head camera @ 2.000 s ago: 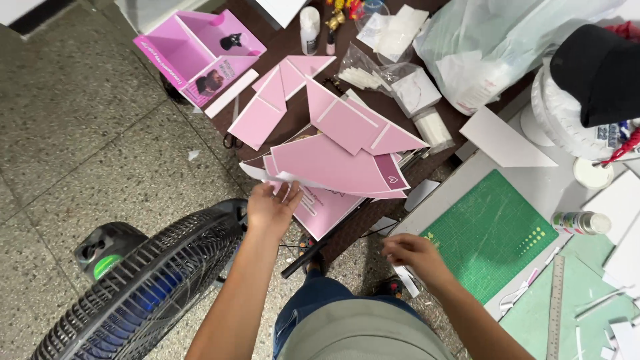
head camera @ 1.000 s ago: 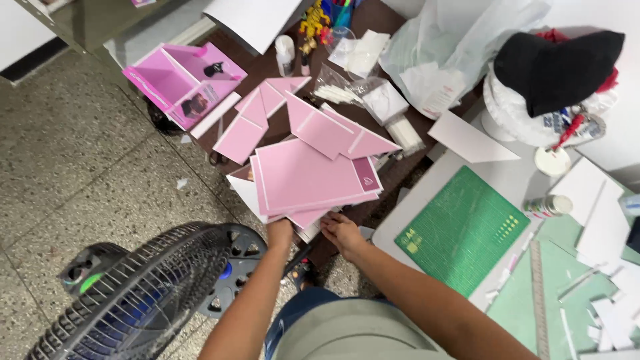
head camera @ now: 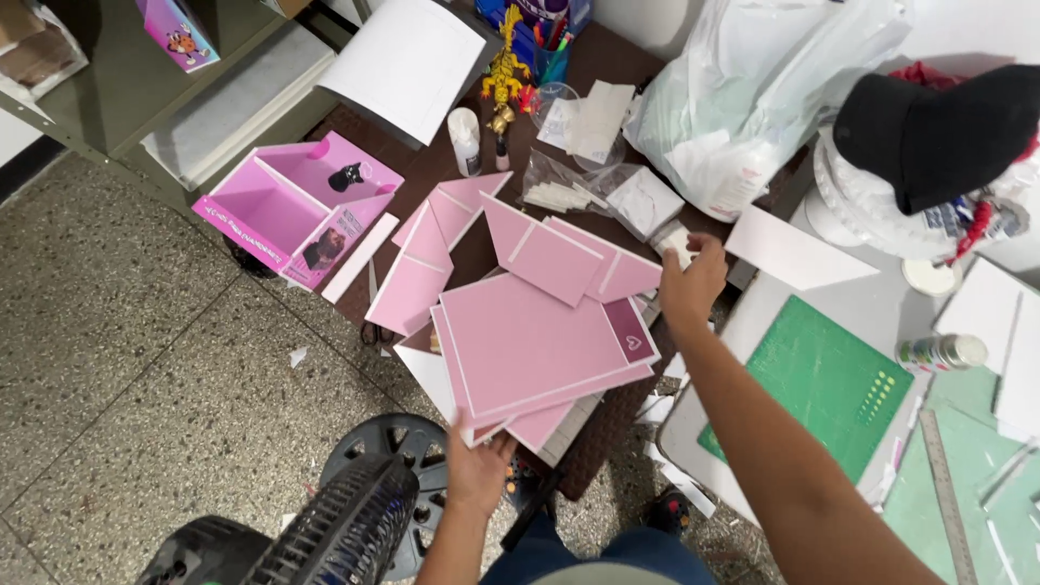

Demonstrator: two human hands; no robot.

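Observation:
My left hand point(head camera: 479, 463) is at the lower front corner of a stack of pink boards point(head camera: 528, 345), its thumb against the edge; whether it grips them I cannot tell. Past the stack's right side, my right hand point(head camera: 693, 276) has bent fingers over a small white pack point(head camera: 674, 242); contact is unclear. Pink angled panels point(head camera: 544, 256) with white strips overlap the back of the stack. More pink pieces point(head camera: 410, 276) lie to the left. Beyond them stands a pink and purple divided box point(head camera: 284, 207) with a cat picture. A white strip point(head camera: 361, 258) lies beside it.
A black fan point(head camera: 341, 528) stands at the lower left. A glue bottle point(head camera: 465, 142), a clear bag of white sticks point(head camera: 561, 187) and a plastic bag point(head camera: 731, 106) are at the back. To the right are a green cutting mat point(head camera: 812, 382), a steel ruler point(head camera: 946, 496) and a spray can point(head camera: 942, 353).
My right hand has moved from the front edge of the stack to the small white pack at its back right. The top pink board, lifted at its front edge two seconds ago, now lies flat.

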